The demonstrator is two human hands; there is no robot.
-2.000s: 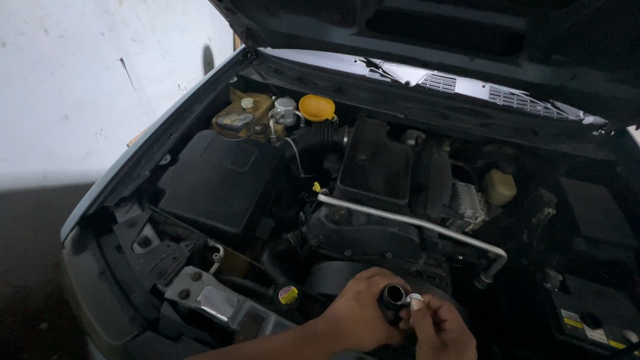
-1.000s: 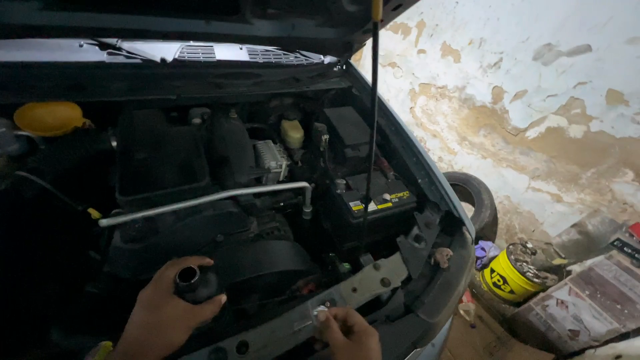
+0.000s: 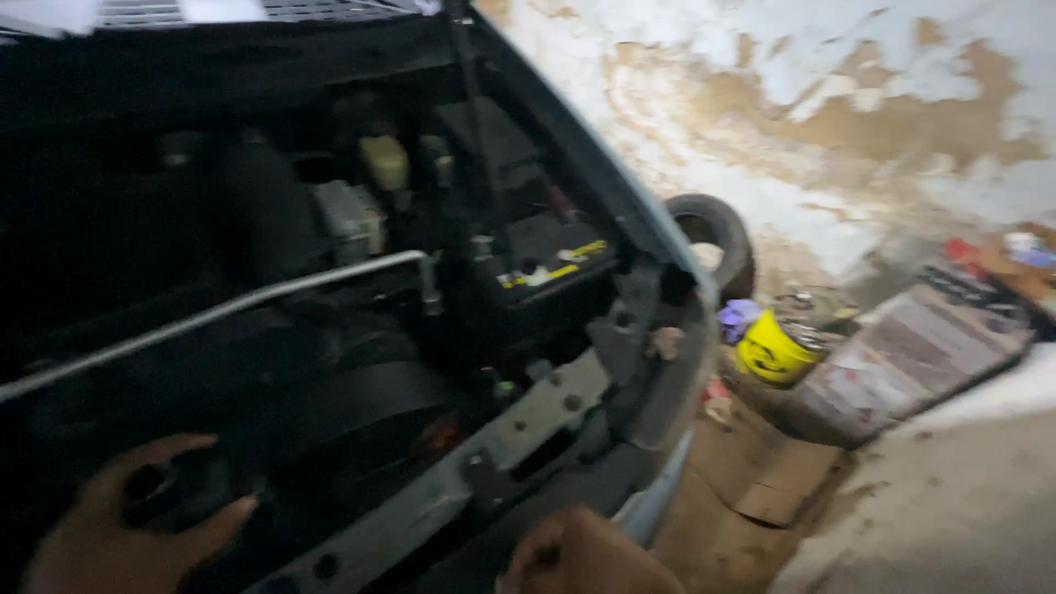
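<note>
My left hand (image 3: 140,528) is wrapped around a dark bottle-like container (image 3: 177,487) with a round open mouth, above the front of the engine bay. My right hand (image 3: 586,557) is at the bottom edge, blurred, just in front of the metal front crossmember (image 3: 528,408); whether its fingers hold anything cannot be seen. A bent silver metal rod or pipe (image 3: 272,293) lies across the engine. Behind its bent end is a black car battery (image 3: 557,256) with yellow marks.
Beside the car, a tyre (image 3: 730,247) leans by the peeling wall (image 3: 792,107). A yellow bucket (image 3: 771,351) with small parts, a purple cloth (image 3: 737,319) and a dirty, boxlike object (image 3: 916,363) are to the right. Cardboard (image 3: 784,478) covers the floor.
The view has swung far to the right. My hands, close together two seconds ago, have moved apart; the right one held a small pale object in the earlier frames.
</note>
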